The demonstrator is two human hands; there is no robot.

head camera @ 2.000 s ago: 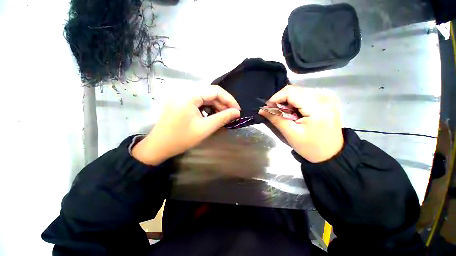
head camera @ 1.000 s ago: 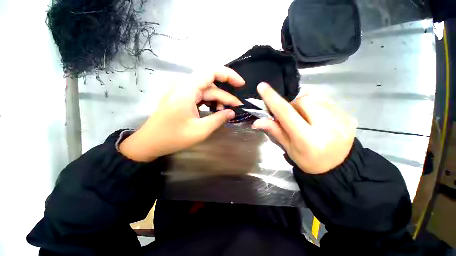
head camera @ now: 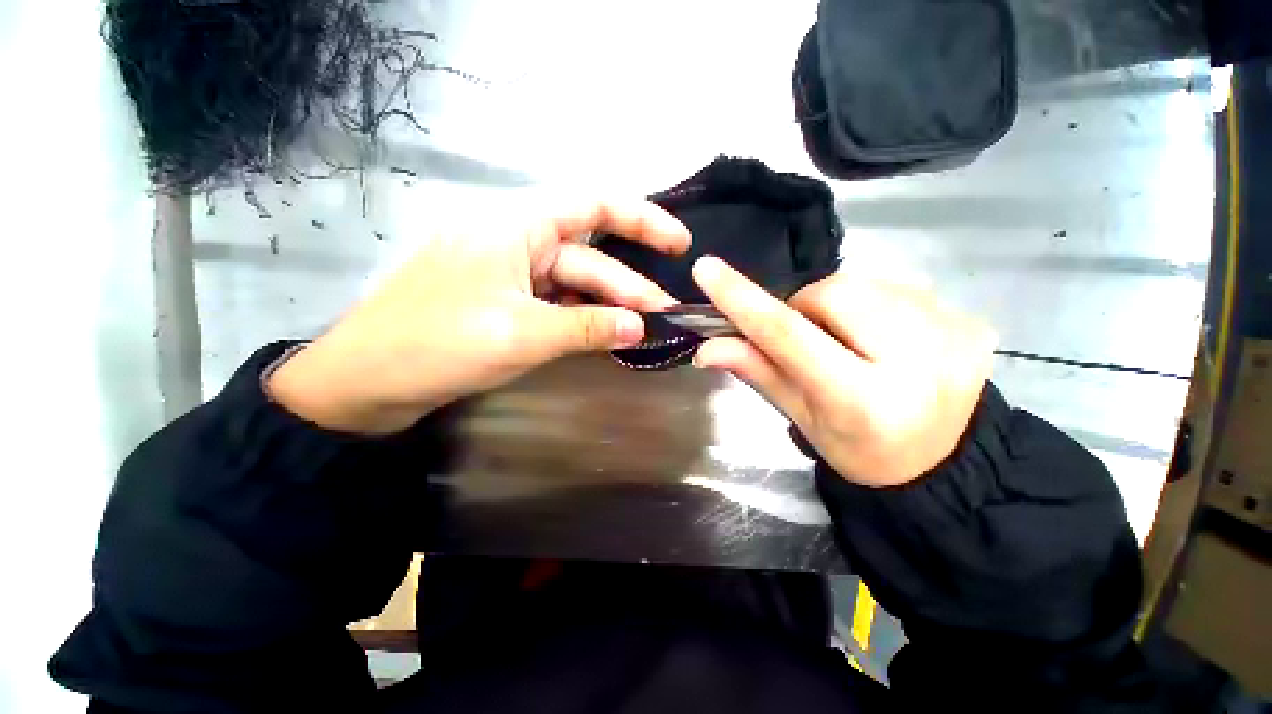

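A black pouch point(head camera: 746, 230) with its inside showing is held above the metal table, between my hands. My left hand point(head camera: 488, 314) grips its near left edge between thumb and fingers. A toothed zipper line point(head camera: 653, 357) curves along the near edge below my left thumb. My right hand point(head camera: 858, 370) holds thread snips point(head camera: 698, 320); their pale blades lie at the near edge of the pouch, close to my left fingertips. The grip of the snips is hidden in my right hand. A thread end cannot be made out.
A fuzzy black thread pile point(head camera: 230, 84) lies at the far left. Stacked black pouches point(head camera: 914, 84) stand at the far right. A thin dark cord point(head camera: 1095, 364) runs right from my right wrist. Cardboard boxes point(head camera: 1244, 460) are beyond the table's right edge.
The snips' blades were at the right of the pouch edge, then opened near my left fingers, and now look closed together. The pouch's inside shows more. The view has shifted slightly.
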